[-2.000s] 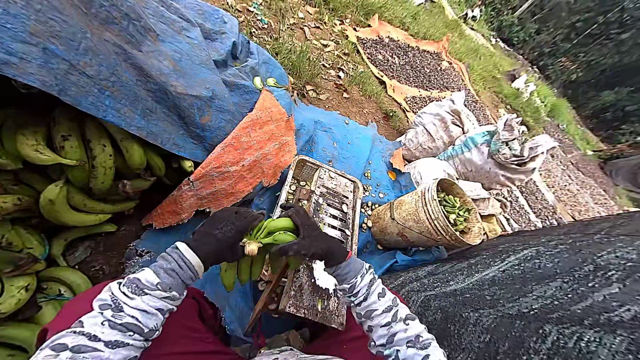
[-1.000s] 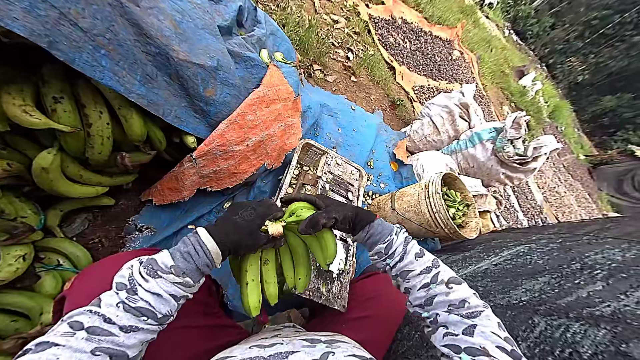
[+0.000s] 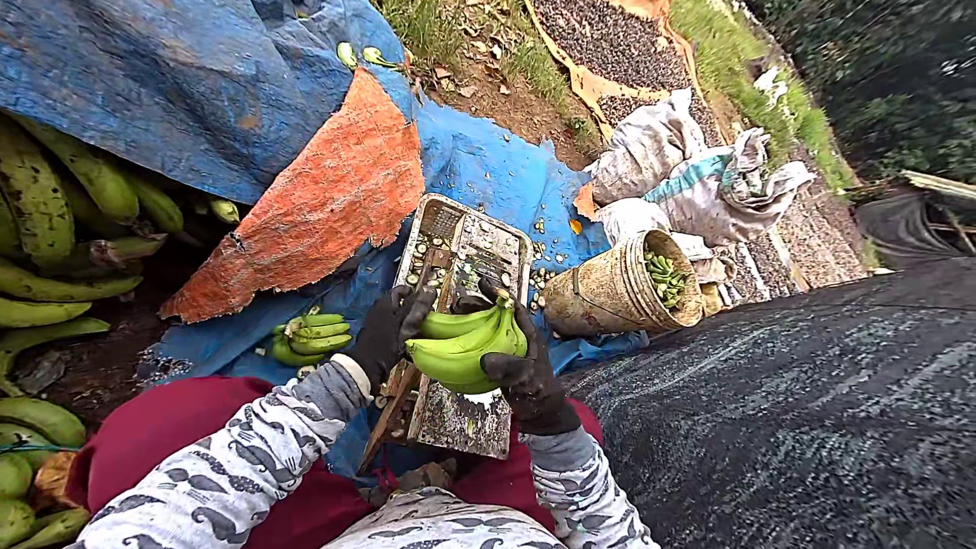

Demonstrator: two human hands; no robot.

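A cluster of green bananas or plantains [image 3: 465, 347] is in my right hand [image 3: 534, 374], its stem end at the upper right and its tips to the left. My left hand [image 3: 389, 332] is at the left ends of the fruit, fingers bent; whether it grips them is unclear. Both hands wear dark gloves. Beneath them stands a dirty wooden slicing board or rack [image 3: 465, 419] across a pale plastic crate [image 3: 526, 252] with slices in it. A smaller green cluster [image 3: 313, 335] lies on the blue tarp [image 3: 488, 152], left of my left hand.
Big green plantains [image 3: 38, 198] are heaped at the left under a blue tarp [image 3: 191, 91] with an orange flap [image 3: 320, 206]. A dirty bucket [image 3: 602, 293] holding green fruit leans at the right, near white sacks [image 3: 709, 183]. Dark sheeting [image 3: 793, 396] covers the lower right.
A second ago both hands were on a wide green cluster over my lap. Now the cluster in my right hand is smaller and turned, and another cluster lies on the tarp at the left.
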